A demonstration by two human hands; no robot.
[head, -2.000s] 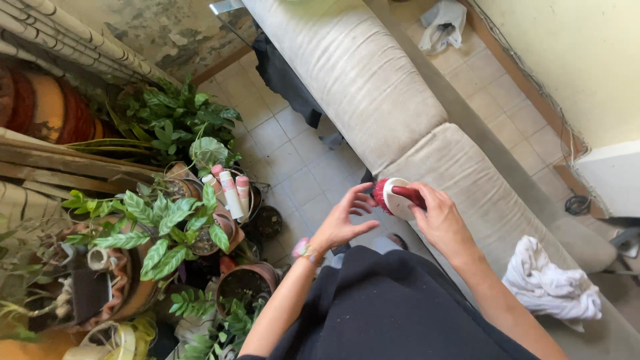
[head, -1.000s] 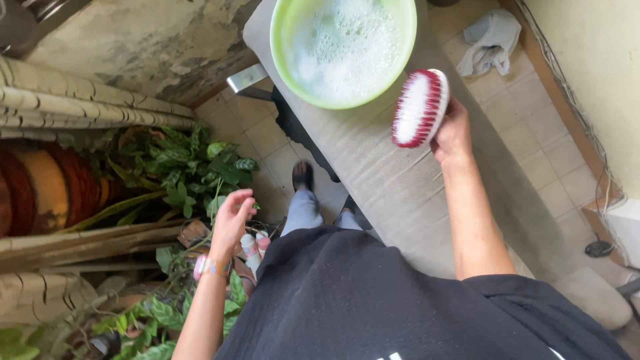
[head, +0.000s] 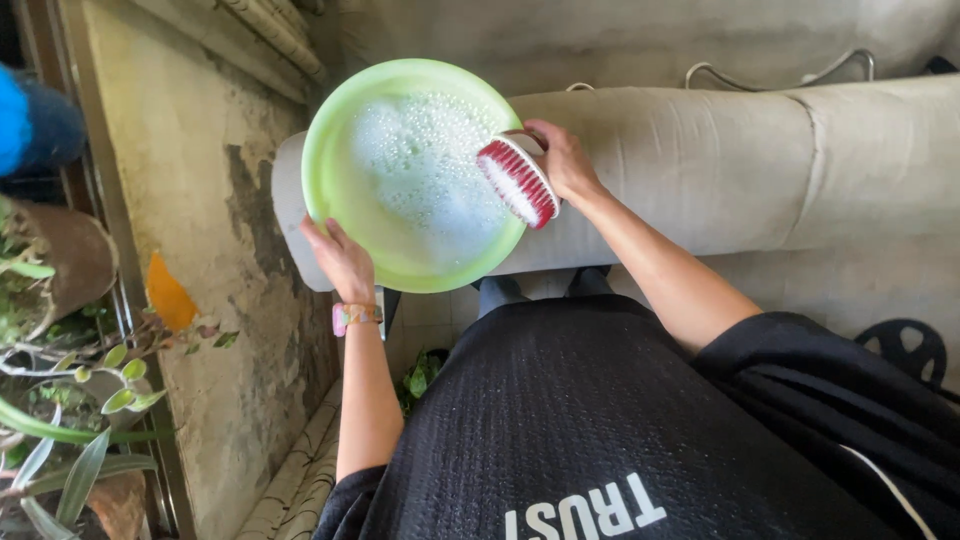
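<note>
A round light-green plastic basin holding foamy, soapy water rests on the end of a beige upholstered seat. My left hand is at the basin's lower left rim, its fingers against the outside; a pink watch or band is on that wrist. In my right hand is a scrubbing brush with red and white bristles and a white body, held by its handle at the right rim. The bristles face the basin and look foamy. Whether the right hand also touches the rim cannot be told.
On the left is a wall with peeling paint, beside a potted plant and other leafy plants. A curved metal bar stands behind the seat. A black round base lies at the right.
My left hand has come from beside the plants to the basin's rim. The brush, still in my right hand, is now at the rim. The view has turned strongly.
</note>
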